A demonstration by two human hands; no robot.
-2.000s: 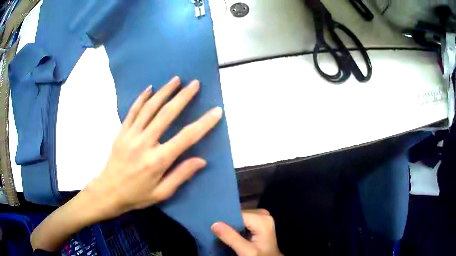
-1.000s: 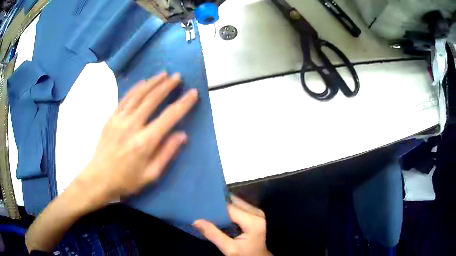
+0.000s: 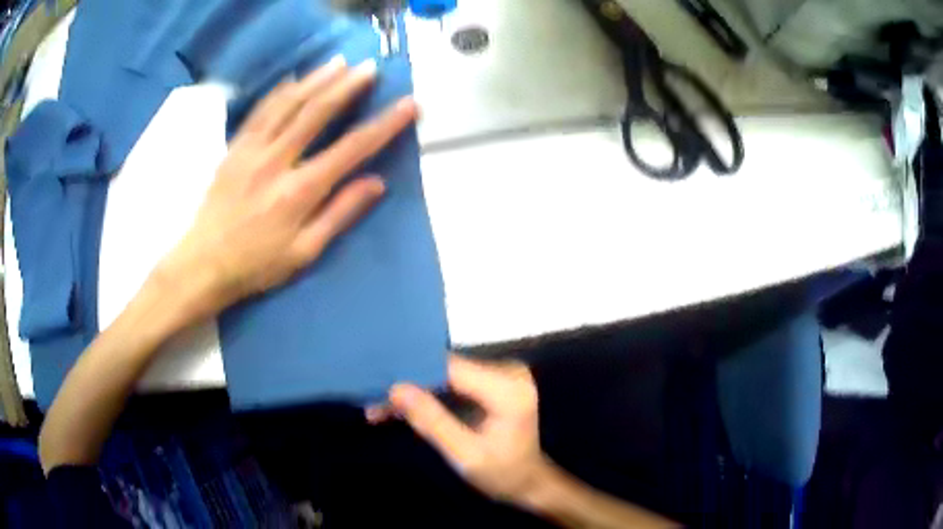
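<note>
A blue fabric panel (image 3: pixel 336 320) lies on the white table and runs up under the presser foot (image 3: pixel 389 33) at the top. Its near end reaches over the table's front edge. My left hand (image 3: pixel 284 191) lies flat on the panel with fingers spread, fingertips a little below the foot. My right hand (image 3: pixel 476 418) pinches the panel's near right corner between thumb and fingers at the table edge. A bright blue part (image 3: pixel 432 6) shows beside the foot, cut off by the top edge.
Black shears (image 3: pixel 667 103) lie on the machine bed, with a slim dark tool (image 3: pixel 713 26) beside them. Folded blue strips (image 3: pixel 52 238) lie at left. Below the table, blue cloth (image 3: pixel 770 398) hangs at right. A round perforated disc (image 3: pixel 469 39) is set in the bed.
The panel has moved up toward the foot, and its near end now shows squared. Both hands have moved up with it. The view has also shifted.
</note>
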